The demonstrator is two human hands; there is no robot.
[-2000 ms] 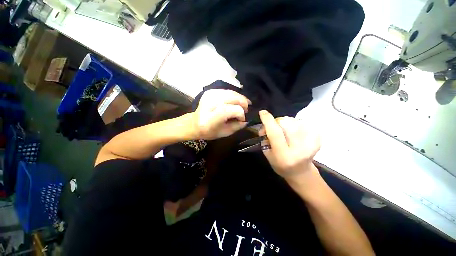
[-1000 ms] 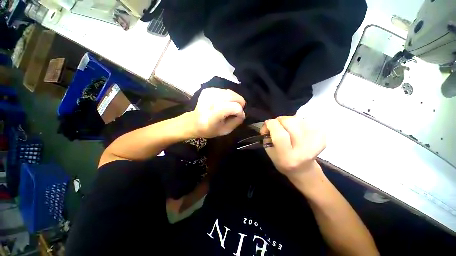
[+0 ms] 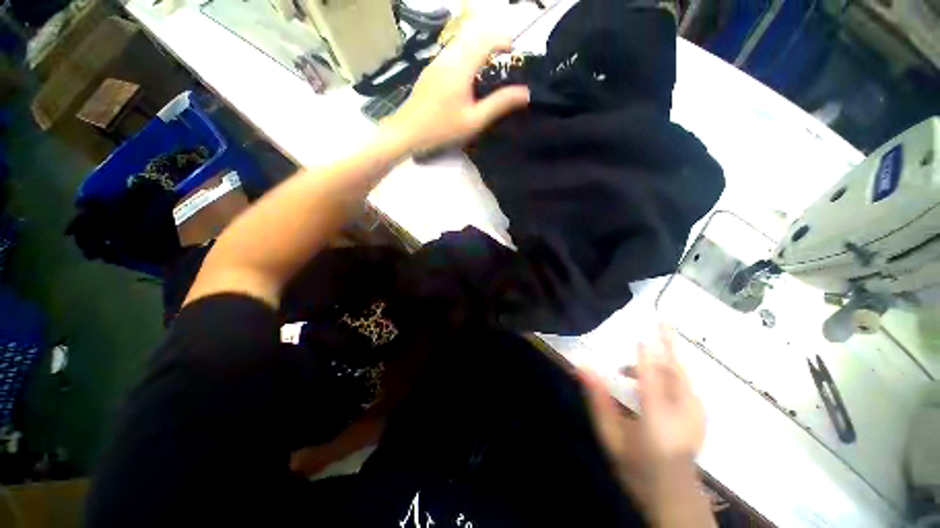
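Note:
A black garment (image 3: 598, 196) with gold embroidery at its far end lies on the white table, its near part hanging over the front edge. My left hand (image 3: 454, 98) is stretched out to the garment's far left part, thumb apart from the fingers; whether it grips cloth cannot be told. My right hand (image 3: 660, 413) is blurred, over the table's front edge, fingers spread and empty. The black thread snips (image 3: 831, 399) lie on the machine bed, right of my right hand.
The sewing machine head (image 3: 876, 206) stands at the right, its needle area left of a cream knob (image 3: 866, 322). Another machine (image 3: 356, 36) stands at the upper left. A blue crate (image 3: 155, 180) is on the left. Black cloth with gold embroidery (image 3: 369, 325) hangs by my lap.
My left hand has moved up and away to the garment's far part. My right hand has let go of the snips, which now lie on the bed. The view has shifted, showing more of the machine head.

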